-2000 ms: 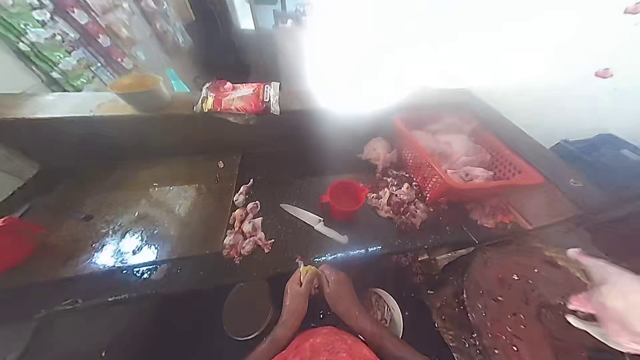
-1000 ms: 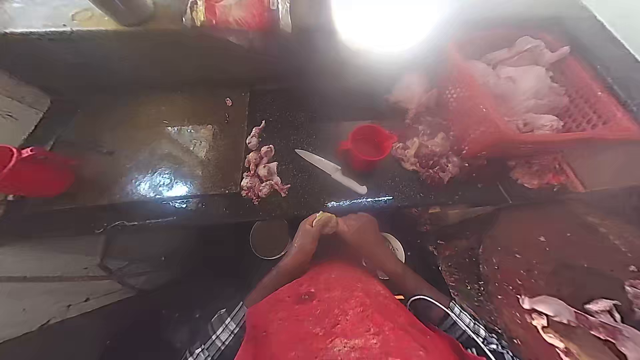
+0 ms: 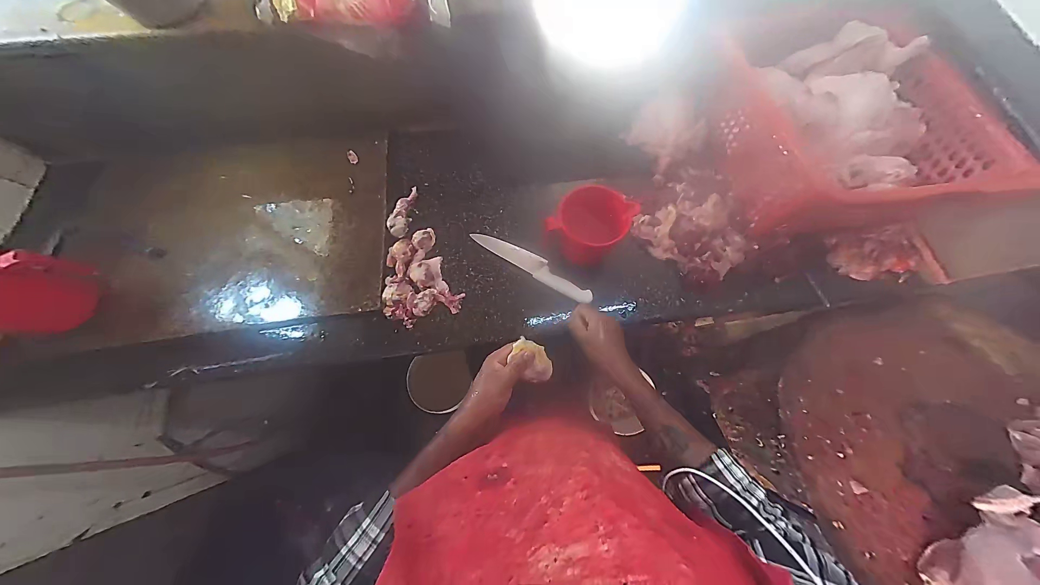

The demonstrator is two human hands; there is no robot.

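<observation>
Near the counter's front edge my left hand (image 3: 497,375) grips a small pale, yellowish piece of poultry (image 3: 530,360). To its right my right hand (image 3: 595,329) is apart from that piece, its fingers curled just below the handle of a white-handled kitchen knife (image 3: 532,270); whether they touch the handle or hold anything is unclear. The knife lies on the dark counter, its blade pointing to the upper left. Several small pinkish poultry pieces (image 3: 422,268) lie in a group left of the knife. A red plastic jug (image 3: 595,221) stands beyond the handle.
Plucked poultry fills a red plastic basket (image 3: 942,195) at the right, with scraps of meat (image 3: 699,231) beside it. A round chopping block (image 3: 886,422) bearing meat stands at lower right. Another red plastic vessel (image 3: 45,292) is at far left. Two round containers sit below the counter edge.
My hands, together one second ago, have moved apart. The right one is now by the knife handle, and the pale piece shows in my left hand. The view has tilted down since two seconds ago.
</observation>
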